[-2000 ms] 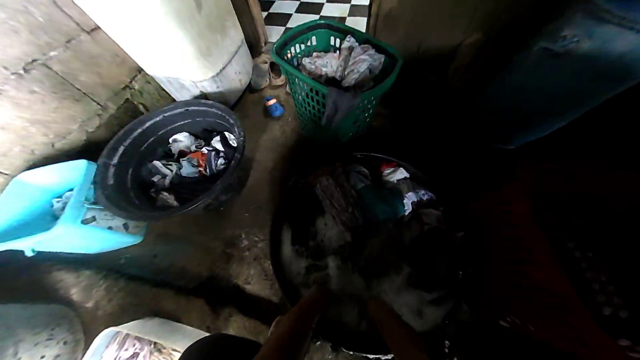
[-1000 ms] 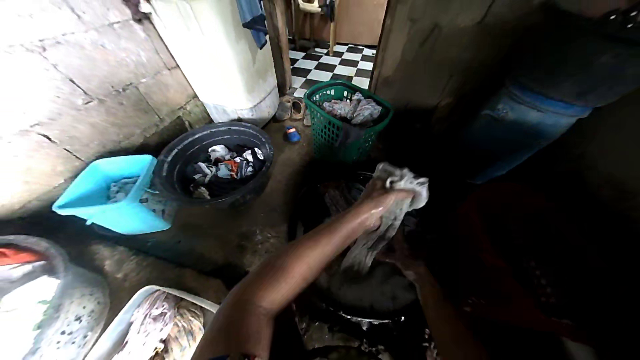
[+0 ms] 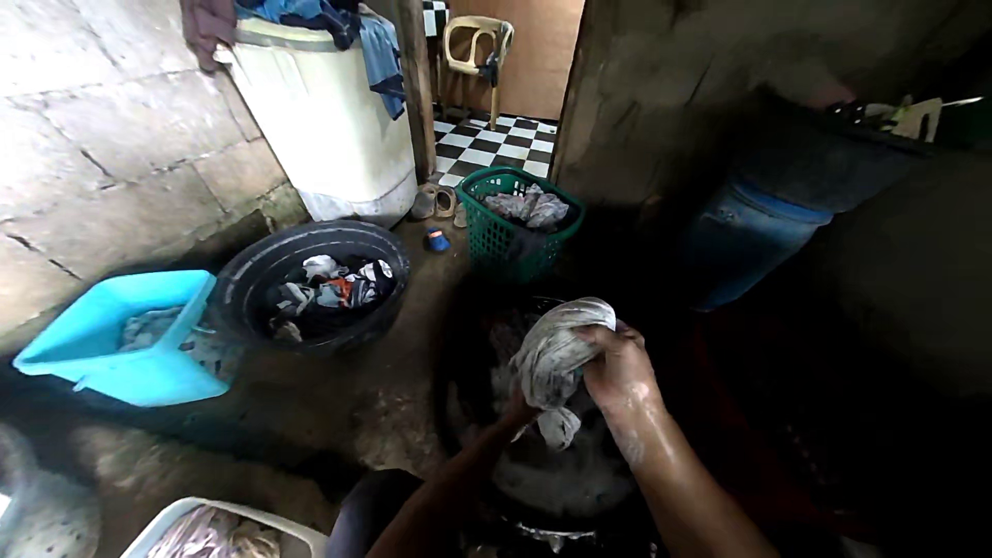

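A wet, pale grey cloth (image 3: 554,356) is bunched up above a dark round basin (image 3: 554,535) of cloudy water. My right hand (image 3: 620,360) grips the cloth's upper right end, with suds on the wrist. Low on the cloth's left side is my left hand (image 3: 523,411), dark and partly hidden, closed around it. A loose end of the cloth hangs between the hands over the water. Other wet fabric lies in the basin's shadowed far part, too dark to make out.
A green laundry basket (image 3: 515,252) stands beyond the basin. To the left are a black tub (image 3: 240,310) of clothes and a light-blue bin (image 3: 147,380). A white container (image 3: 302,535) of cloth is near my knee; a blue barrel (image 3: 756,240) stands right.
Two seconds ago both hands were low in the basin. The cloth came up by one second ago and is now bunched between them. The view has tilted upward.
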